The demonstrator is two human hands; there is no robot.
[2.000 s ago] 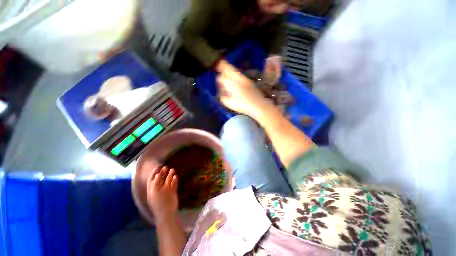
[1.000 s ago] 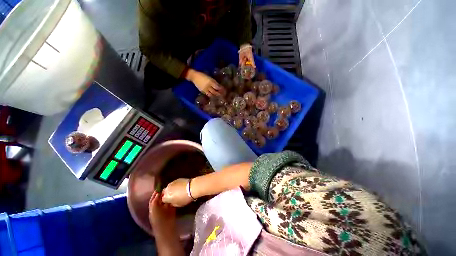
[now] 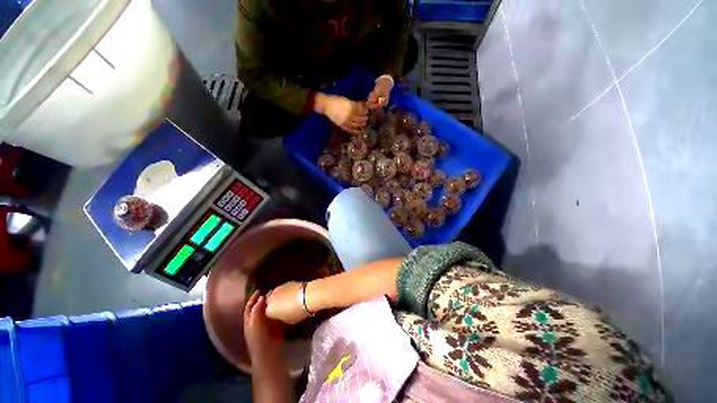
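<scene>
My left hand [image 3: 262, 323] and my right hand [image 3: 288, 302] meet over the left part of the pink basin [image 3: 222, 307], fingers bent together. Whatever may be between them is hidden. Dark multicoloured beads [image 3: 292, 260] lie in the basin beyond my hands. The digital scale [image 3: 182, 146] stands at the basin's upper left, its green displays lit. One filled ball [image 3: 132, 212] sits on its blue platform beside a flat whitish piece [image 3: 157, 179]. Several filled balls [image 3: 402, 163] lie in the blue tray [image 3: 489, 157] beyond my knee.
Another person [image 3: 322, 47] sits across the tray, hands above its near-left end, a small yellow piece at the fingers. A large white tub [image 3: 102, 94] stands behind the scale. Blue crates [image 3: 102, 350] are at lower left. Floor grilles [image 3: 450, 75] lie behind the tray.
My right hand has come back from over the blue tray to meet my left hand in the basin. The other person's hands have moved closer together; the ball held there earlier no longer shows.
</scene>
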